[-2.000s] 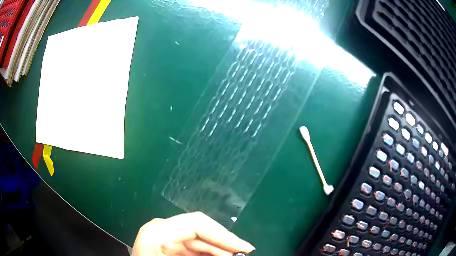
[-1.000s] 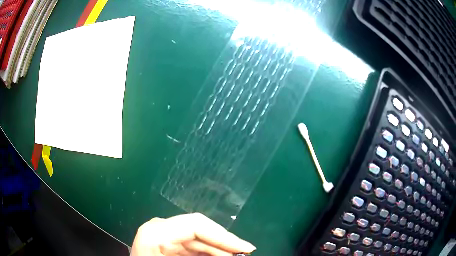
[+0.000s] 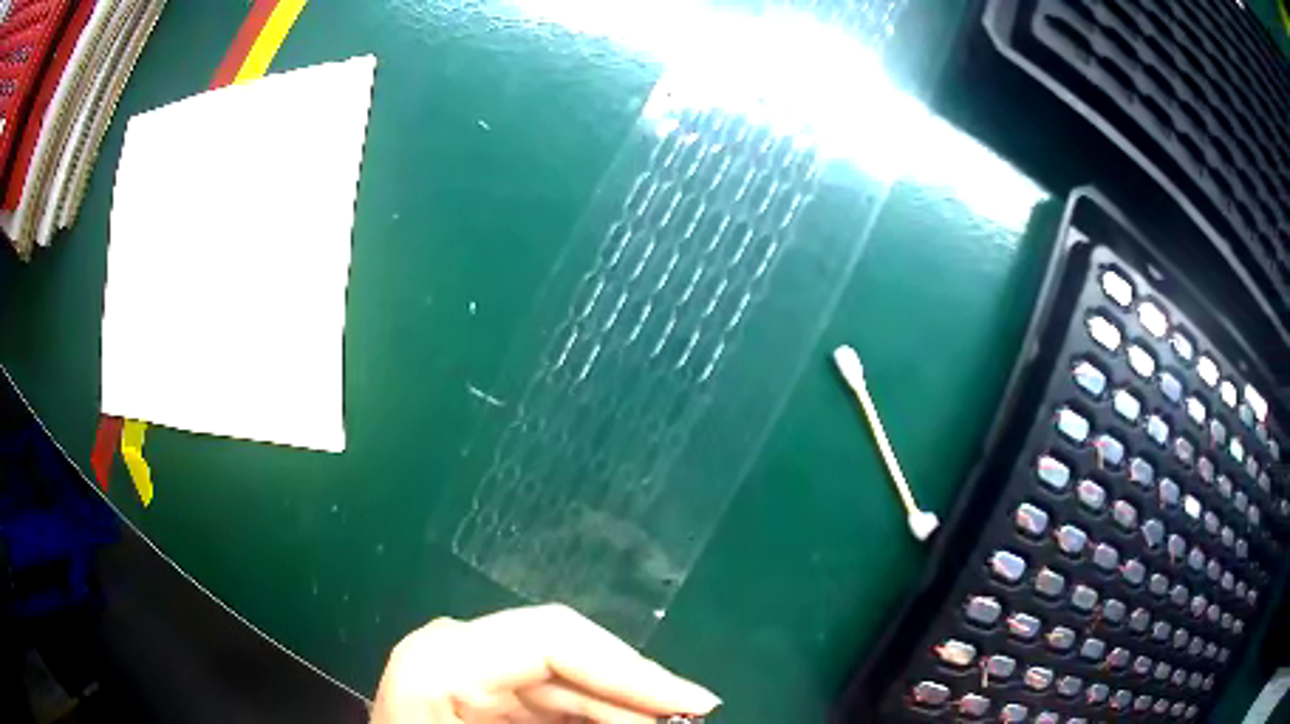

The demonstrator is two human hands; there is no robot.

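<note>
My left hand is at the bottom edge, cut off by it, with the fingers bent and the fingertips together. It pinches a small component, of which only a dark sliver shows at the edge. My right hand is out of the picture. A clear sheet with rows of small oval outlines lies flat just beyond my left hand, glary at its far end. A black component tray at the right holds rows of silvery ovals, some with reddish specks.
A cotton swab lies between the clear sheet and the tray. A second black tray is at the far right. White paper lies at the left over red and yellow tape. Red trays and pale boards are stacked far left.
The view has shifted slightly, so the sheet, swab and trays appear a little further left. My left hand keeps the same pinch at the bottom edge.
</note>
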